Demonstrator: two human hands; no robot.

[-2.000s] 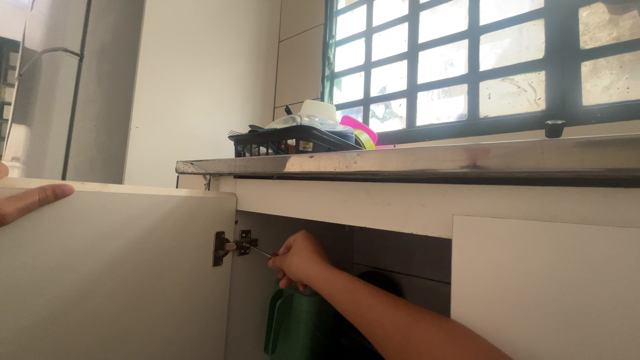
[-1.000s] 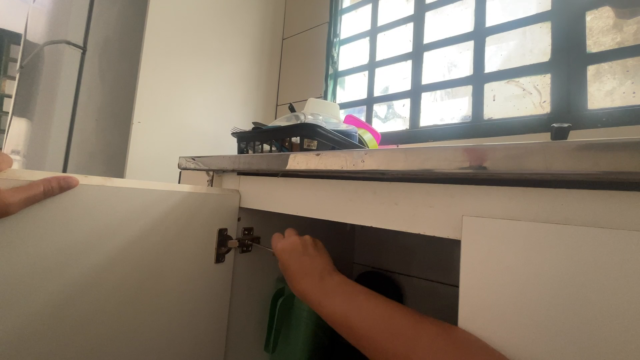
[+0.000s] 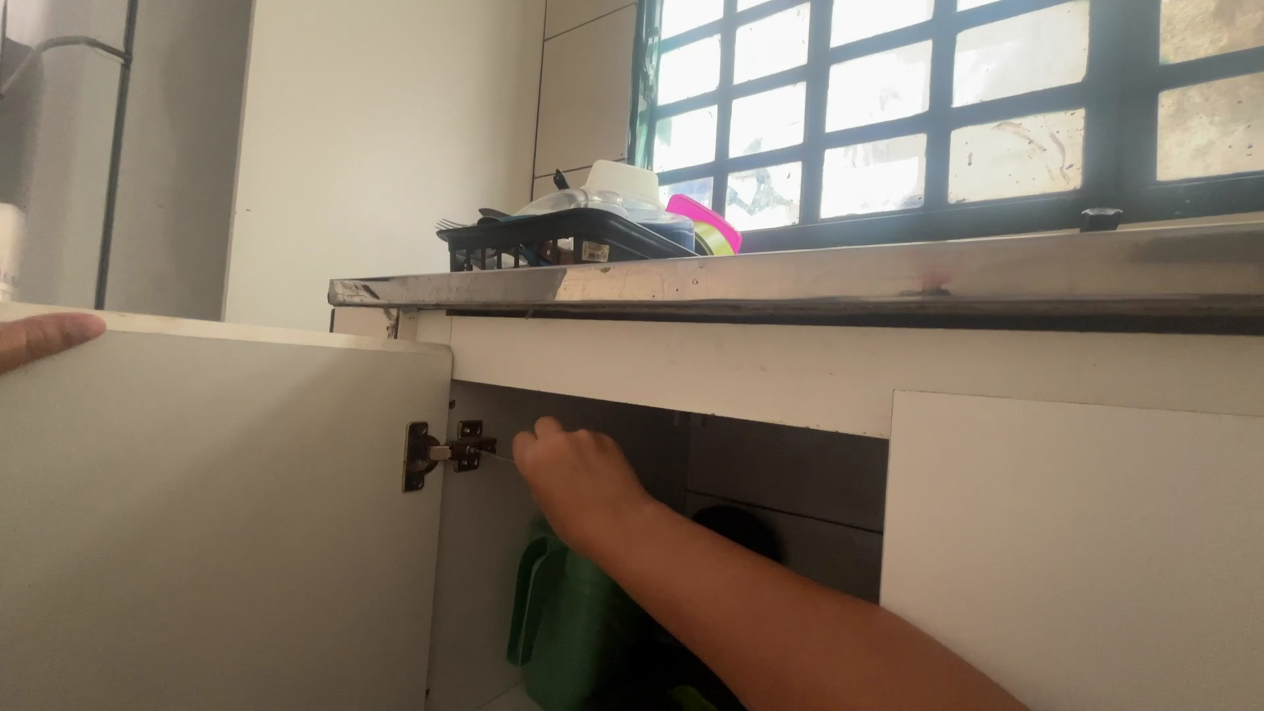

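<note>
A metal cabinet hinge (image 3: 469, 449) joins the open white cabinet door (image 3: 227, 513) to the inner side wall. My right hand (image 3: 578, 474) is closed on a thin metal tool, likely a screwdriver; its slim shaft (image 3: 502, 458) points left to the hinge plate. The tool's handle is hidden inside my fist. At the left edge my left hand (image 3: 49, 338) rests on the door's top edge, fingers pointing right, and most of it lies outside the view.
A green plastic jug (image 3: 568, 617) stands inside the cabinet below my right forearm. Above runs a metal countertop (image 3: 790, 276) with a black dish rack (image 3: 573, 232) of dishes. A second white door panel (image 3: 1076, 543) is at the right, under a barred window (image 3: 879, 109).
My right hand has turned at the wrist, its knuckles now more on top, and the shaft remains at the hinge. My left hand stays at the door's top edge.
</note>
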